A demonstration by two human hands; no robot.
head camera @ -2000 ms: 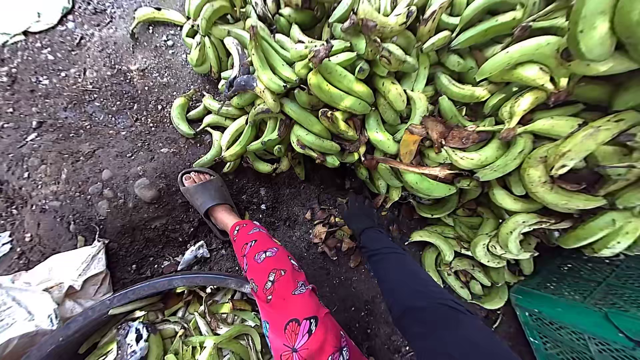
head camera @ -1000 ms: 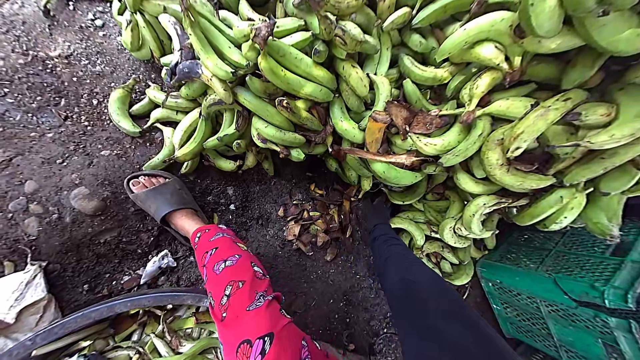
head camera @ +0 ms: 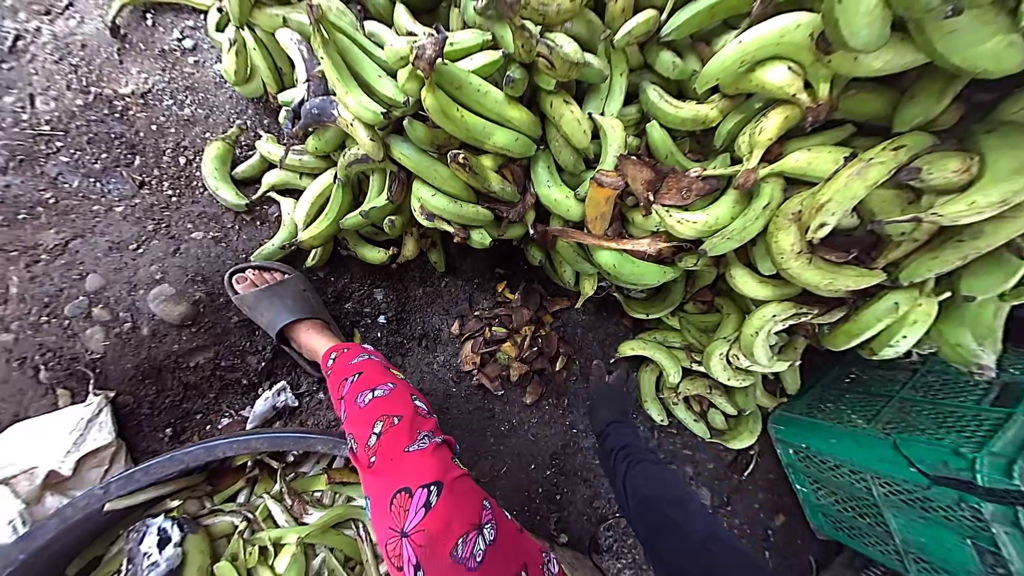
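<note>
My right hand (head camera: 610, 394), in a dark glove below a dark sleeve, is low over the soil at the lower edge of a heap of green plantains (head camera: 480, 104). It lies just left of a cluster of small curved plantains (head camera: 724, 392) and right of a little pile of dry brown plant scraps (head camera: 516, 344). The glove blends with the dark ground, so its fingers and anything in them are unclear. My left hand is out of view. A dry brown stalk (head camera: 612, 242) and brown leaf pieces (head camera: 664, 182) rest on the heap.
A foot in a grey sandal (head camera: 284, 304) and a pink butterfly-print trouser leg (head camera: 416, 472) are left of centre. A dark round tub (head camera: 216, 450) holds peels and plantain pieces. Green plastic crates (head camera: 888, 480) stand lower right. A pale sack (head camera: 60, 460) and stones (head camera: 172, 304) lie left.
My right hand has moved back from the heap's edge, down and to the right of the brown scraps. More of the scraps show now. The view has shifted somewhat to the right.
</note>
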